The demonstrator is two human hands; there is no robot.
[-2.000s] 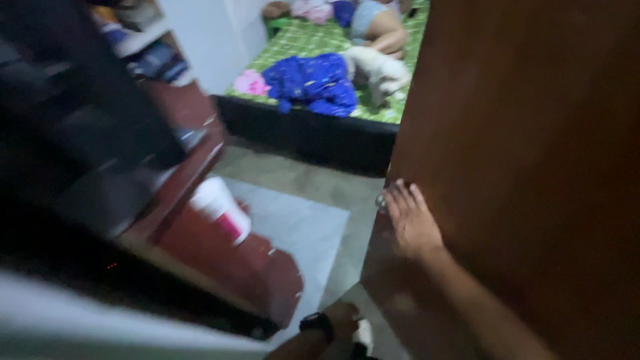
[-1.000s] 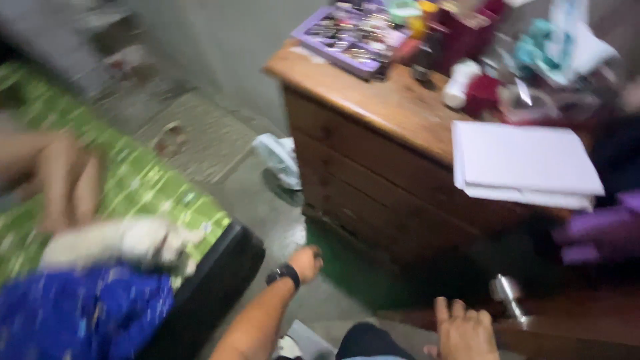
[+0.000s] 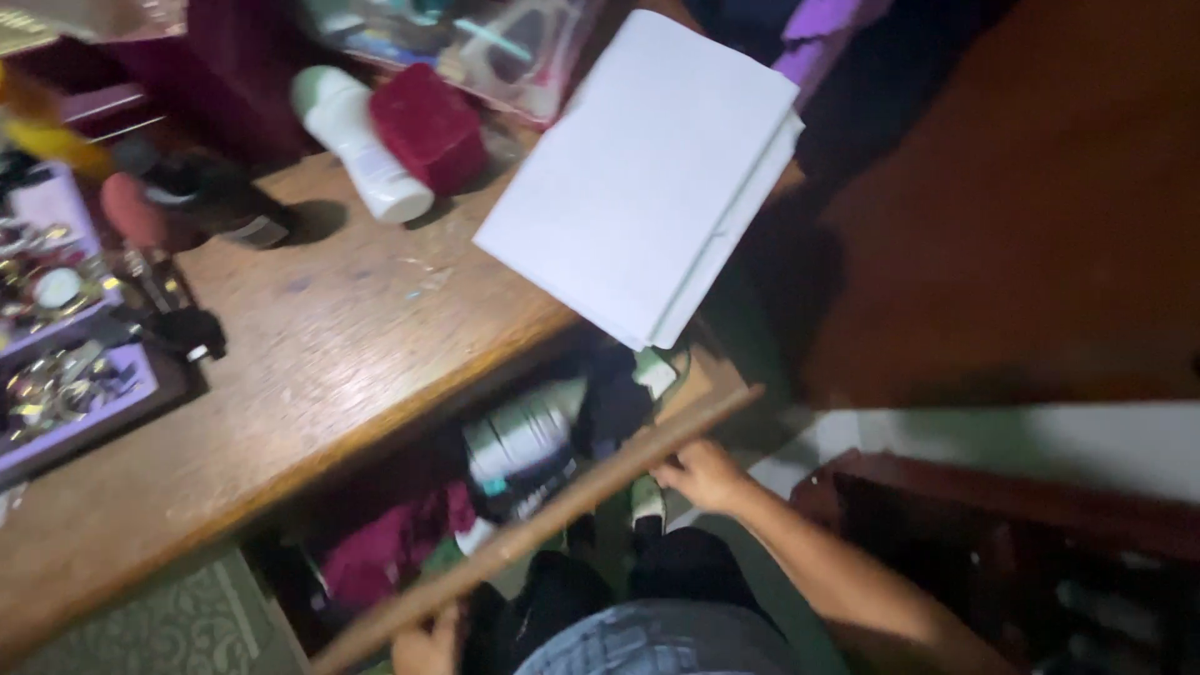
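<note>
A wooden drawer (image 3: pixel 553 511) of the dresser stands pulled out in front of my body. My right hand (image 3: pixel 703 473) is at the right part of its front, fingers curled at the outer side, likely on a handle that I cannot see. My left hand (image 3: pixel 429 642) is at the left part of the same front, partly hidden by it and blurred. Inside the drawer lie a maroon cloth (image 3: pixel 389 553), a striped grey and white item (image 3: pixel 520 441) and dark items. A stack of white paper (image 3: pixel 647 178) lies on the dresser top (image 3: pixel 309 309), overhanging its edge.
On the dresser top are a purple tray (image 3: pixel 70 384) of jewelry, a dark bottle (image 3: pixel 234 202), a white bottle (image 3: pixel 361 141), a red box (image 3: pixel 427 127) and a clear plastic container (image 3: pixel 525 52). A brown wooden door (image 3: pixel 1022 216) stands at the right.
The view has swung from the doorway and bed to over the dresser. Both hands have come to the drawer front, and the drawer is now out. Two seconds ago my right hand was on the door.
</note>
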